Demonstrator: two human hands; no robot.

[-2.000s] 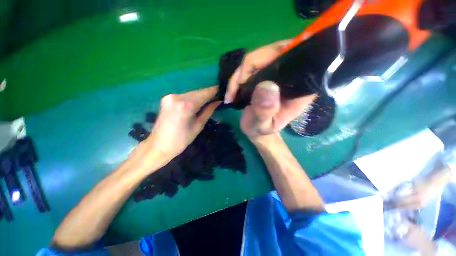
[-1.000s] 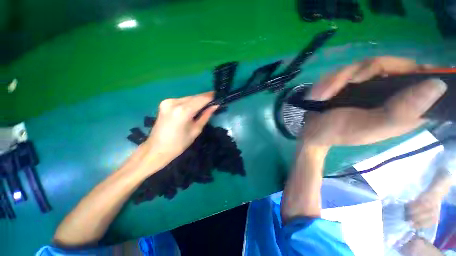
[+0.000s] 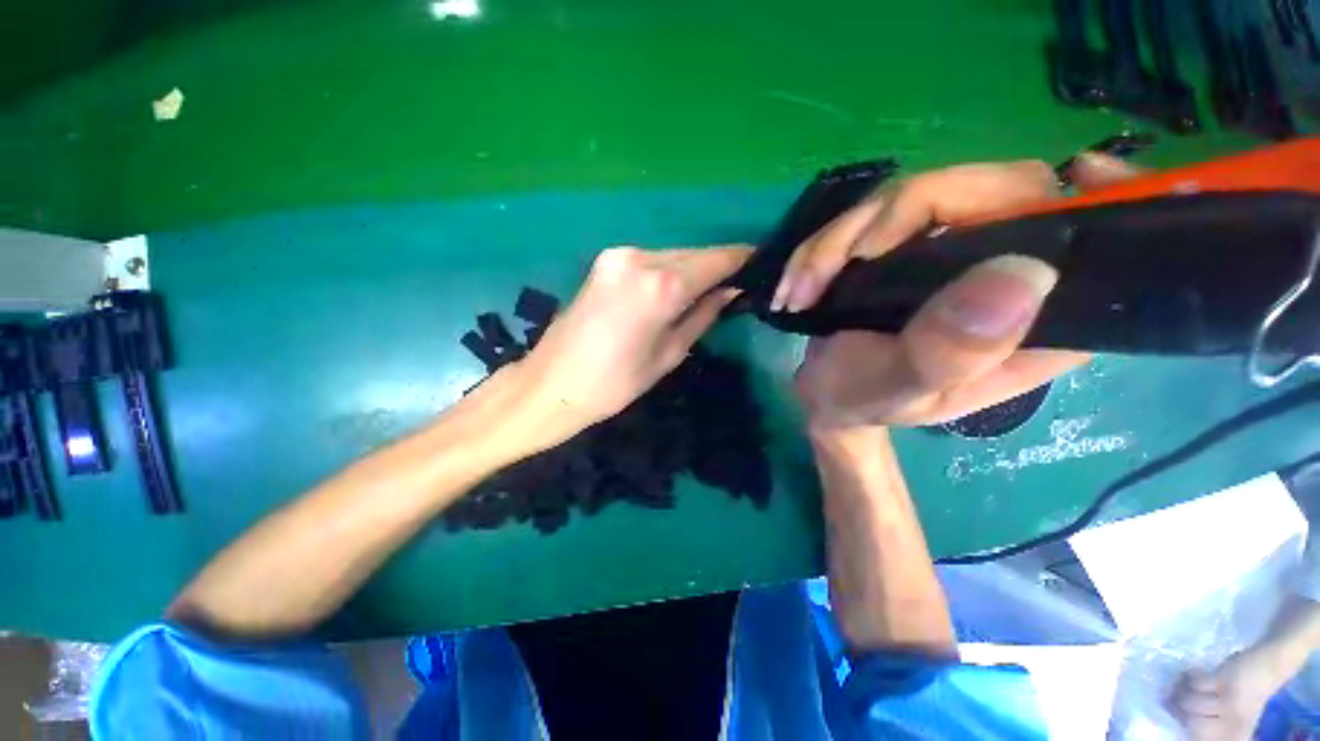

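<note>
My left hand (image 3: 623,326) pinches the end of a black plastic frame (image 3: 840,191). Much of the frame is hidden behind my right hand. My right hand (image 3: 927,311) holds the electric screwdriver (image 3: 1158,275), black with an orange rear part and a bent wire loop. Its narrow end meets the frame by my left fingertips; the tip itself is hidden. A heap of small black pads (image 3: 637,456) lies on the teal mat, partly under my left forearm. The round screw dish (image 3: 1002,416) is mostly covered by my right hand.
Black frames lie at the left edge (image 3: 80,391) beside a pale metal bracket (image 3: 128,265), and at the far right (image 3: 1180,65). The power cord (image 3: 1144,478) curves at right. A white box (image 3: 1194,557) and another person's hand (image 3: 1230,695) are at lower right.
My right hand has brought the screwdriver back left from beside the screw dish to the frame. My left hand still grips the frame. The whole view has shifted.
</note>
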